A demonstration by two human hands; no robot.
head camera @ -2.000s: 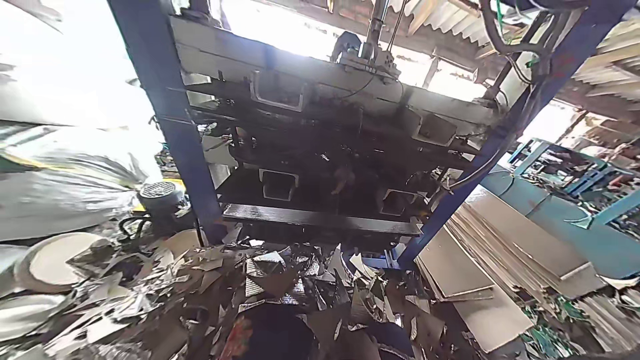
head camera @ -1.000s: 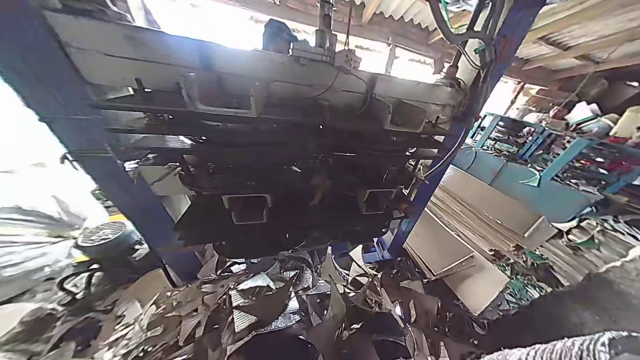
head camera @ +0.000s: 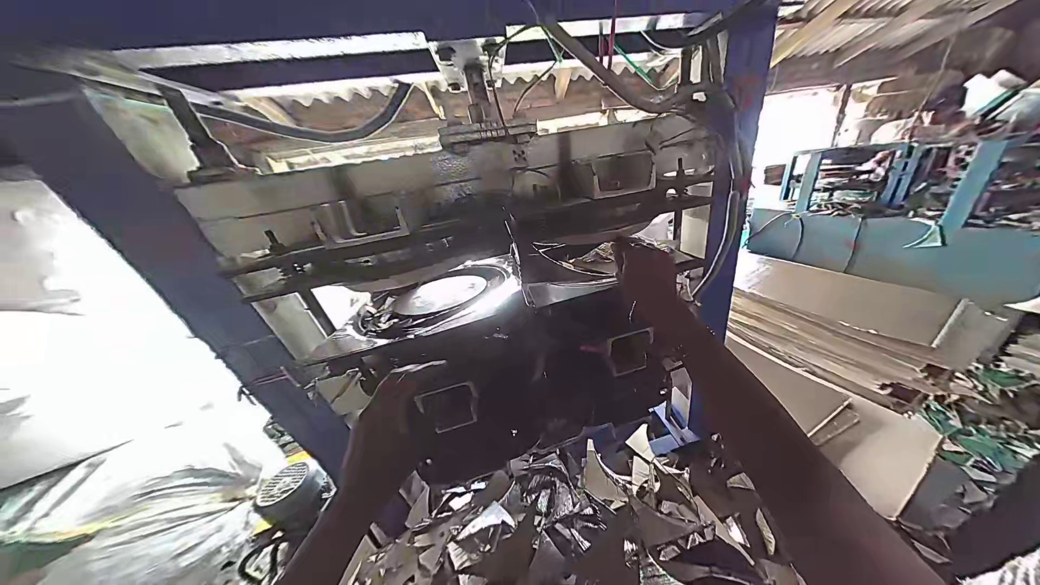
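A press with a blue steel frame stands in front of me, its dark platens apart. On the left of the lower platen lies a pale round disc [head camera: 443, 294] within a shiny round die [head camera: 382, 317]. My right hand [head camera: 646, 264] reaches into the right side of the gap, at a shiny sheet-like piece [head camera: 569, 290]; its fingertips are hard to make out, and I cannot tell whether it grips anything. My left hand [head camera: 402, 390] is at the front edge of the lower platen, below the disc, its fingers dark and partly lost against the machine.
Offcuts of sheet material [head camera: 569, 504] are heaped below the press. Flat cardboard-like sheets [head camera: 853, 301] lie stacked at the right. An electric motor [head camera: 288, 487] and plastic sacks [head camera: 162, 504] are at the left. A hose [head camera: 723, 252] runs down by the right post [head camera: 743, 162].
Both hands have come into view at the press. The gap between its platens now shows the round die and pale disc. The view has moved closer to the press.
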